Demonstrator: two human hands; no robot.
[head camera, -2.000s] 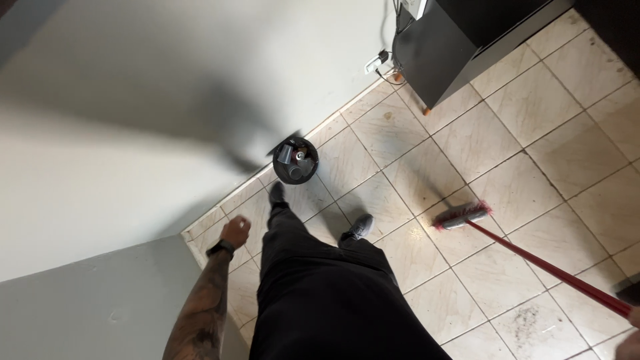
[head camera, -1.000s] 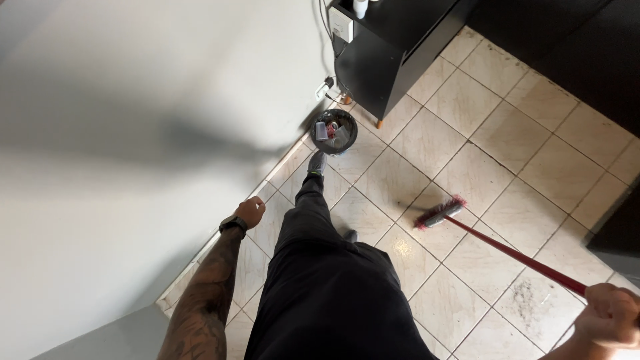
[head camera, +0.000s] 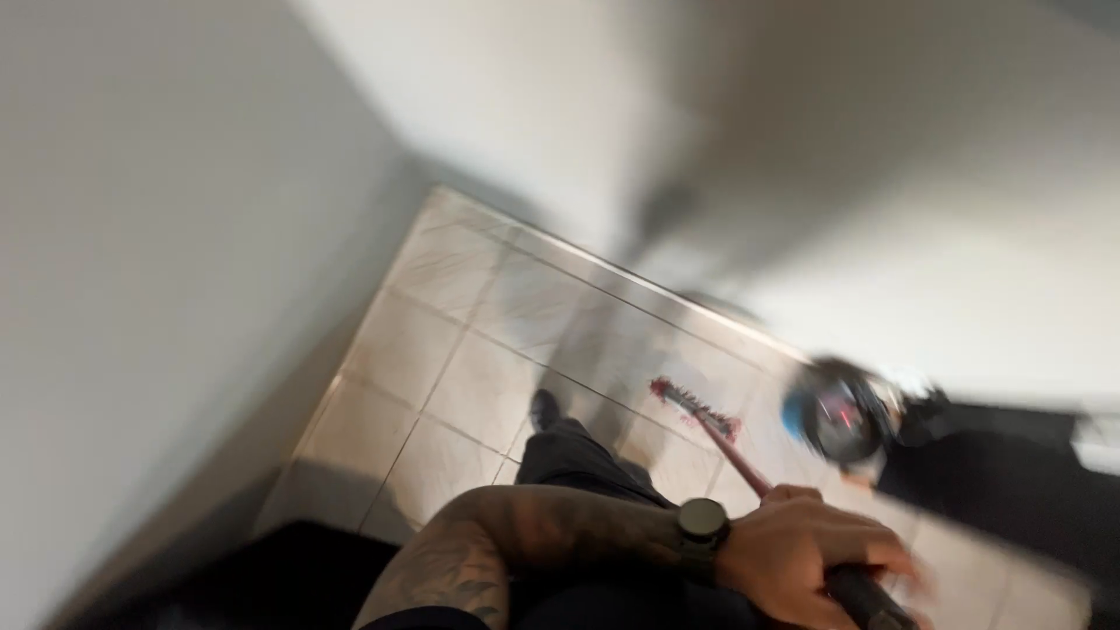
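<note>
My left hand (head camera: 814, 560), with a watch on its wrist, reaches across my body and is closed around the handle of a broom near the lower right. The broom's red handle (head camera: 737, 462) runs up and left to its head (head camera: 696, 409), which has red and grey bristles and rests at the tiled floor, left of a round black bin (head camera: 840, 411). Things lie inside the bin, too blurred to name. My right hand does not show.
Two pale walls (head camera: 219, 175) meet at a corner beyond the tiled floor (head camera: 472, 376). Black furniture (head camera: 980, 472) stands right of the bin, beside the wall. A shod foot (head camera: 544, 409) is on the tiles, left of the broom head.
My left hand, earlier holding no broom, is now on its handle. My right hand, which held it one second ago, is out of view. The view has swung strongly toward the wall corner.
</note>
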